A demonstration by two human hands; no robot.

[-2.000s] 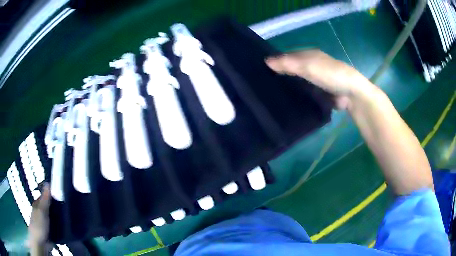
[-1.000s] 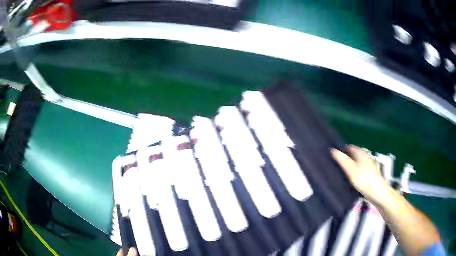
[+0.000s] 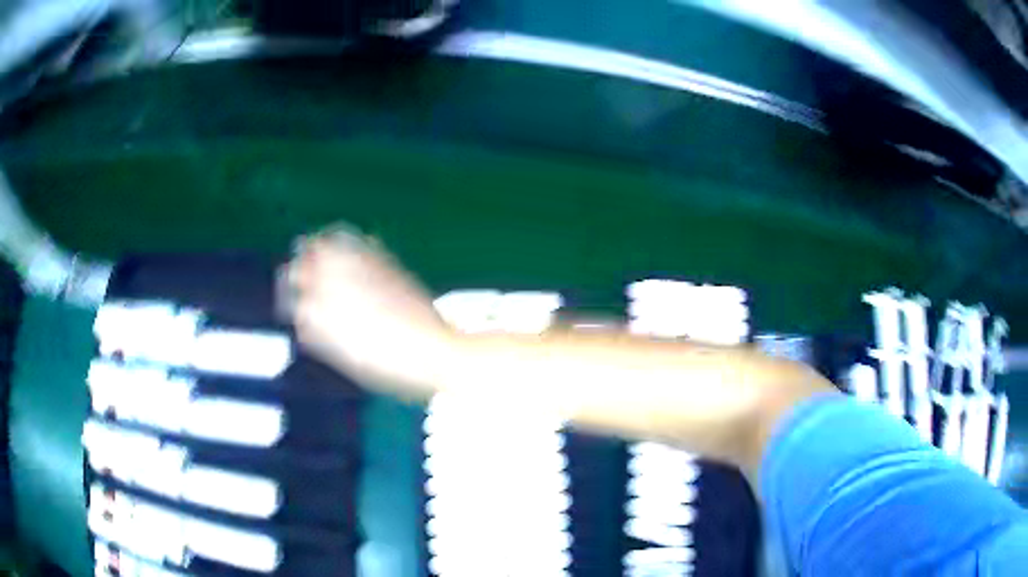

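The slotted black tray (image 3: 321, 451) lies at the left, with several long white parts (image 3: 237, 423) lying crosswise in its grooves. Small red marks show on some of them at the lower left. My right hand (image 3: 344, 304), blurred, is at the tray's upper right corner; its forearm crosses the view from the right. Whether its fingers hold the tray edge cannot be told. My left hand is not in view.
A small-parts tray (image 3: 496, 485) with dense scalloped white pieces stands in the middle, and another such white row (image 3: 663, 507) is right of it. More long white parts (image 3: 947, 383) stand at the right. A pale rail (image 3: 631, 73) curves across the top.
The slotted tray has shifted left in view and turned, so its white parts now lie crosswise. My right hand has moved left in view. My left fingertips have gone out of view.
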